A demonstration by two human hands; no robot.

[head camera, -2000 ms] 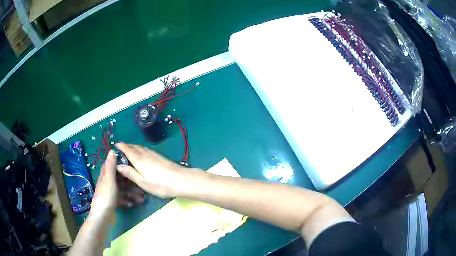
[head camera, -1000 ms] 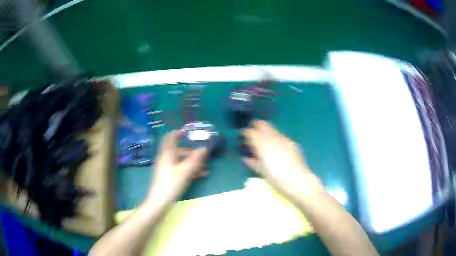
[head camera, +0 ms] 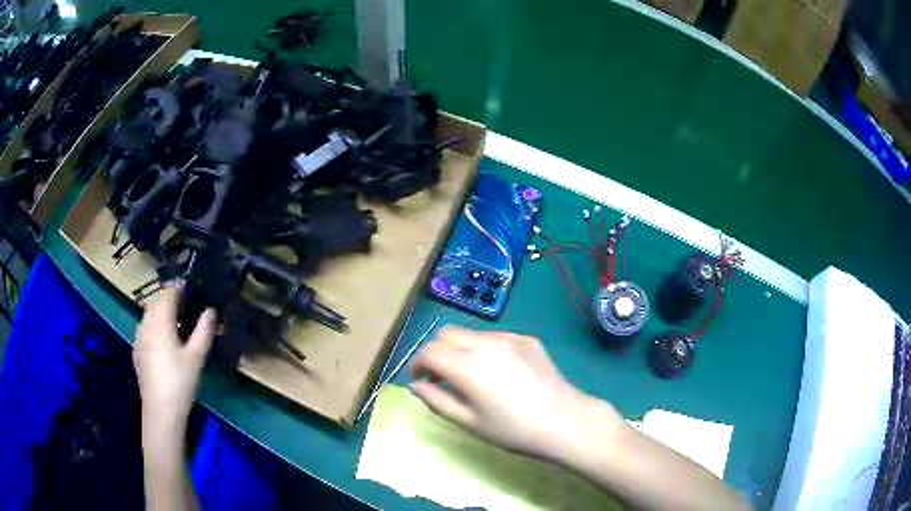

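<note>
My left hand is at the near left edge of the bracket carton, its fingers among black plastic brackets; whether they grip one cannot be told. My right hand is over the pale yellow release liner, fingers curled down; its fingertips are partly hidden, and I cannot tell if it holds anything. Stacked speakers with a silver centre stand right of the phone, red wires behind them. Another dark speaker stack and a dark speaker are further right.
A blue patterned phone lies beside the carton. The white foam tray is at the right edge. A second carton of black parts is at the upper left. A pale rail borders the green belt, where a black piece lies.
The view has swung left. My left hand has gone from the silver-centred speakers to the bracket carton. My right hand has moved from the dark speakers to above the liner.
</note>
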